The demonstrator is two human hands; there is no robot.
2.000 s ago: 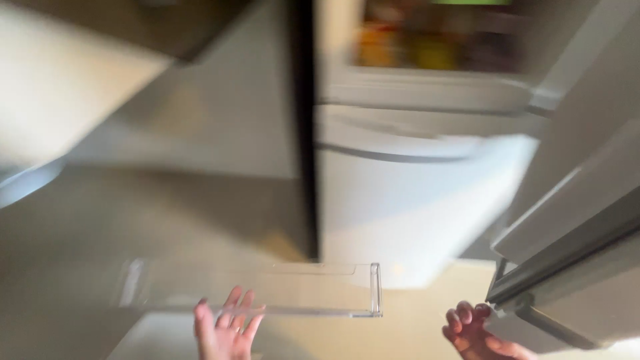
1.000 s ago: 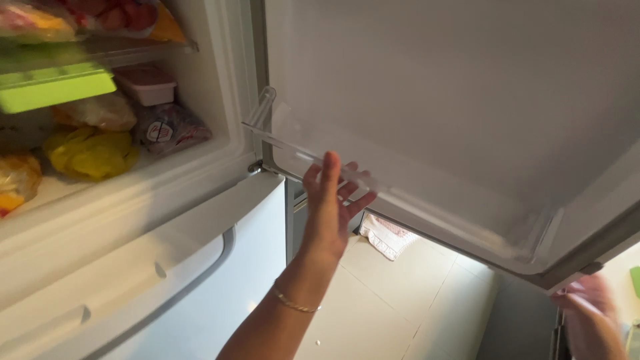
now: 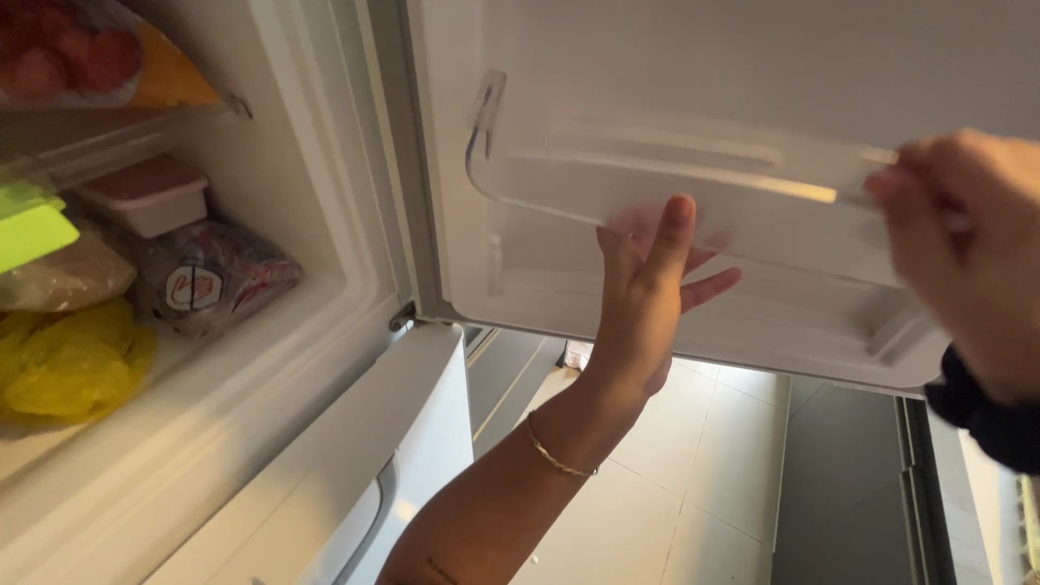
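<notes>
A clear plastic door shelf (image 3: 561,183) is held against the inner side of the open freezer door (image 3: 731,65). My left hand (image 3: 650,284), with a thin bracelet at the wrist, supports the shelf from below near its middle, the thumb up and the fingers spread behind the plastic. At the shelf's right end, my right hand (image 3: 959,236) grips its edge with bent fingers; a dark band sits on that wrist. The shelf's far right end is hidden by this hand.
On the left the freezer compartment holds a yellow plastic bag (image 3: 77,361), a lidded plastic container (image 3: 154,195), a green container (image 3: 32,227) and bags of food. A lower white door (image 3: 325,455) is below, beside the tiled floor (image 3: 650,487) and a dark cabinet (image 3: 837,487).
My right hand has moved from the freezer door's outer edge to the right end of the clear shelf. The left hand stays under the shelf. The view has come closer to the door.
</notes>
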